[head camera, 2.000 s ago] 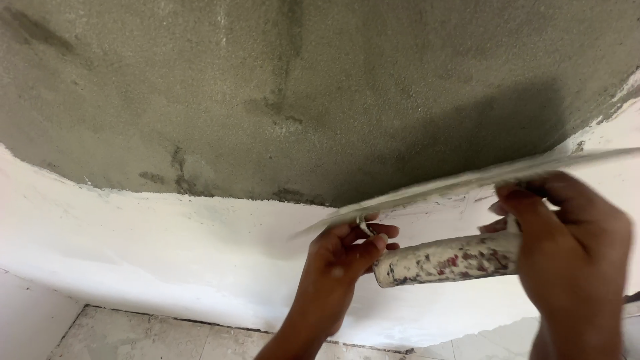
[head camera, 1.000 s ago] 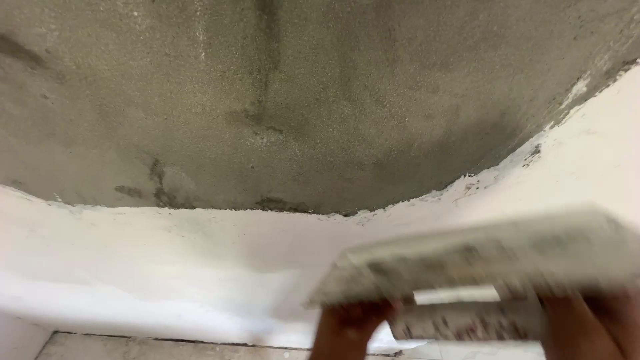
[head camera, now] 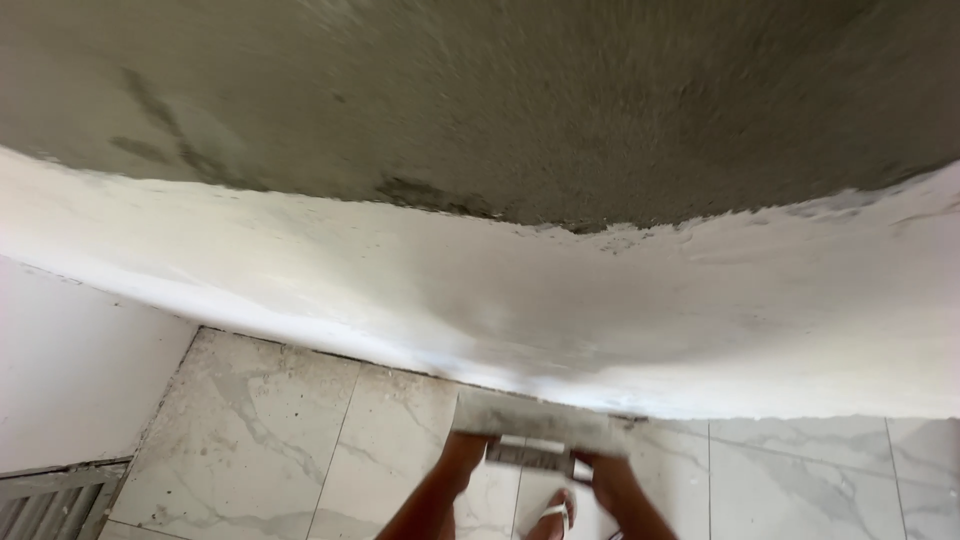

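Note:
Low in the head view, a wide plastering trowel [head camera: 541, 421] is held by both hands close to the foot of the wall. Its long blade lies level across the view, and its stained handle [head camera: 529, 456] is on the near side. My left hand [head camera: 466, 451] is at the blade's left end and my right hand [head camera: 602, 466] at its right end; the fingers are mostly hidden and blurred. White plaster [head camera: 480, 300] covers the lower wall, with a ragged edge against the bare grey cement [head camera: 480, 97] above.
Marbled floor tiles [head camera: 255, 420] run along the wall's foot, with dirt specks near the corner. A white side wall [head camera: 75, 360] stands at the left, above a slatted grate [head camera: 52, 502]. My foot in a white-strapped sandal [head camera: 556, 514] is below the trowel.
The hands and trowel have moved down from the wall's plaster edge, where they were two seconds ago, to near the floor. The view has tilted down, showing more floor.

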